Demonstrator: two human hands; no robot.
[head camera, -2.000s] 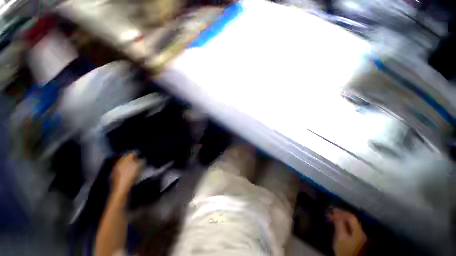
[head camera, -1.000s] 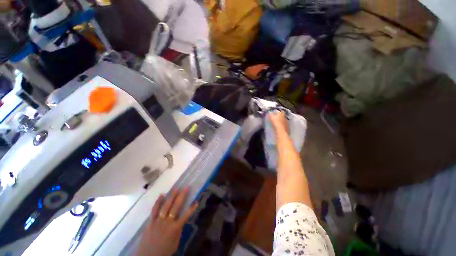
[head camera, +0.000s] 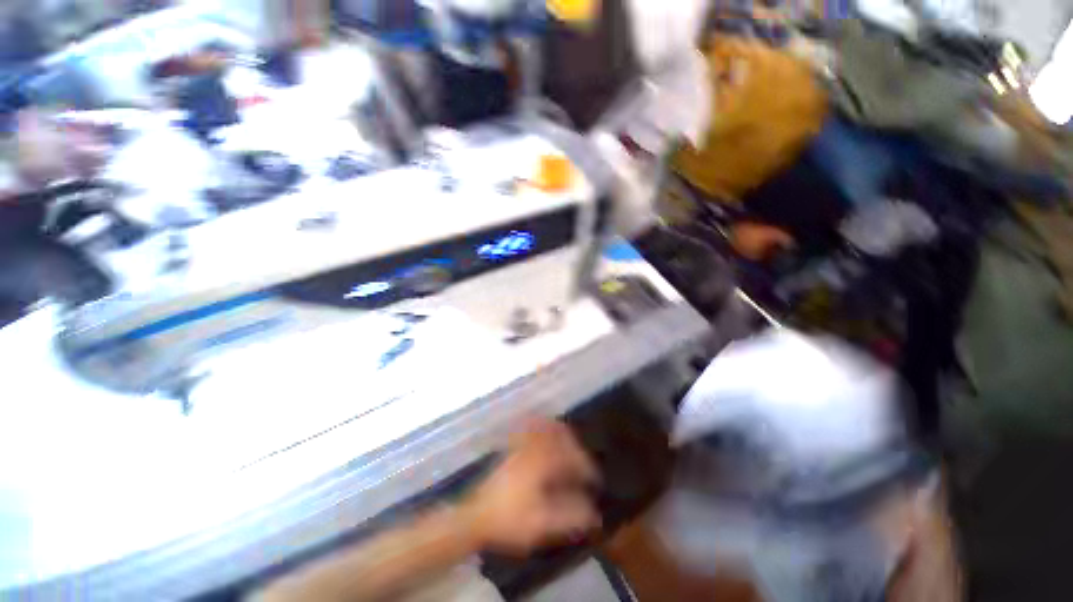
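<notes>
The frame is strongly blurred. A large white and grey bundle (head camera: 794, 429), cloth or bag, is off the floor at the right of the sewing table. My right hand (head camera: 924, 535) is a blurred skin-coloured shape at its lower right; the bundle moves with it, but the fingers cannot be made out. My left hand (head camera: 541, 488) is at the table's front edge, fingers curled, nothing visible in it. The white sewing machine (head camera: 471, 253) has a lit black panel and a blue stripe.
The white sewing table (head camera: 471, 435) runs from lower left to centre. An orange item (head camera: 551, 174) is on the machine head. A mustard-coloured heap (head camera: 753, 118) and dark cloth heaps (head camera: 918, 259) lie behind at the right. White material (head camera: 306, 106) is behind the machine.
The view has swung from the left side to the machine, and the machine now sits farther right. The white bundle has come up and nearer with my right arm. My left hand's spread fingers have curled.
</notes>
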